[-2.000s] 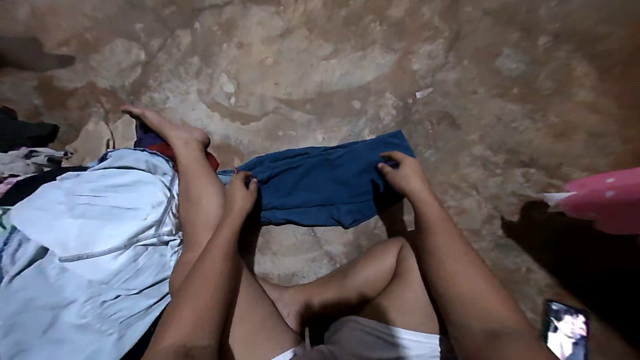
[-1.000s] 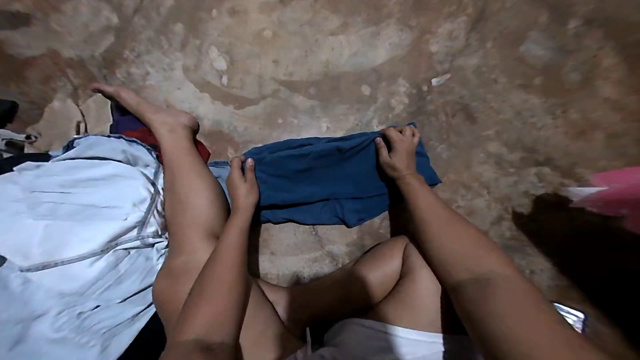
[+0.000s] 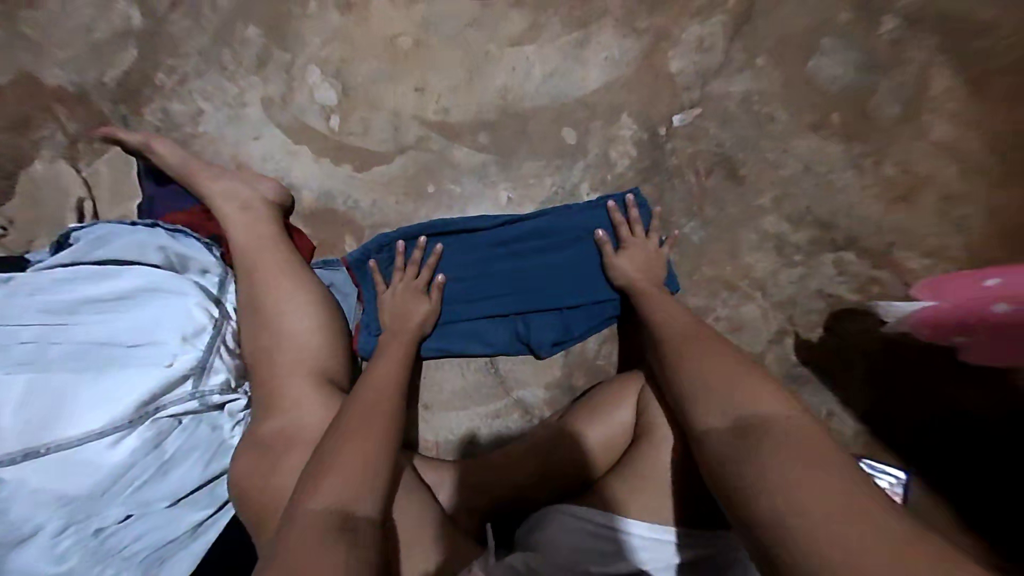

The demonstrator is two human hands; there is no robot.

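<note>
A dark blue folded cloth garment (image 3: 512, 272) lies flat on the floor in front of my crossed leg. My left hand (image 3: 408, 292) rests palm down on its left end, fingers spread. On the garment's right end lies my right hand (image 3: 636, 248), also flat with its fingers apart. Neither hand grips the fabric. A bit of red edging shows at the garment's left side, where it meets a light blue denim piece (image 3: 340, 288) beside my leg.
A large heap of pale blue and white clothing (image 3: 104, 344) lies left of my outstretched leg. Red cloth (image 3: 300, 244) shows under that leg. At the right are pink dotted fabric (image 3: 976, 312) and a phone (image 3: 886, 478) on the stained concrete floor (image 3: 496, 104).
Both hands have gone from bent fingers at the garment's ends to lying flat and spread on it. The garment stays in about the same place.
</note>
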